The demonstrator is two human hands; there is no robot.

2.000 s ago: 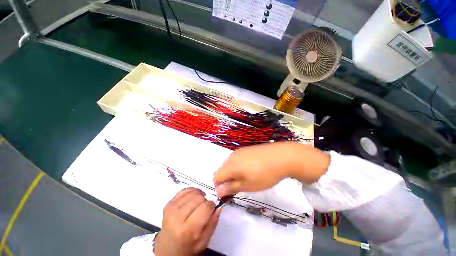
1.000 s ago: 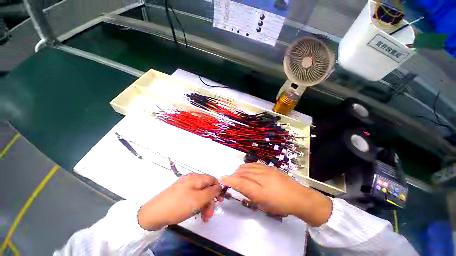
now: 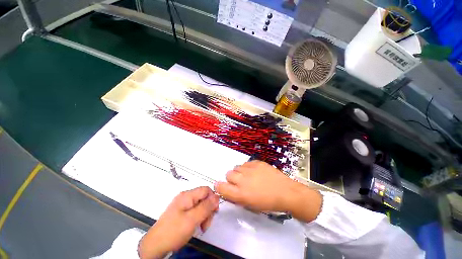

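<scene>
A thin wire harness [image 3: 170,168] lies across the white work sheet [image 3: 101,164], with dark wrapped parts along its left half. My left hand [image 3: 183,217] and my right hand [image 3: 263,186] meet over the sheet, fingertips pinching the harness between them. What the fingertips cover is hidden. A dark part of the harness shows below my right hand. The cream parts tray [image 3: 117,96] behind the sheet holds red lead wires [image 3: 195,123] and black lead wires [image 3: 200,98], with white connector housings [image 3: 284,154] at its right end.
Black tape rolls [image 3: 334,149] stand right of the tray beside a tape dispenser [image 3: 386,187] with coloured buttons. A beige fan [image 3: 310,63] and an amber can [image 3: 287,103] stand behind the tray. A white labelled bin [image 3: 382,50] is at the back right.
My right hand has moved from above my left hand to beside it, lower on the sheet, uncovering the tray's right end. The camera view has also shifted. Both hands stay at the harness.
</scene>
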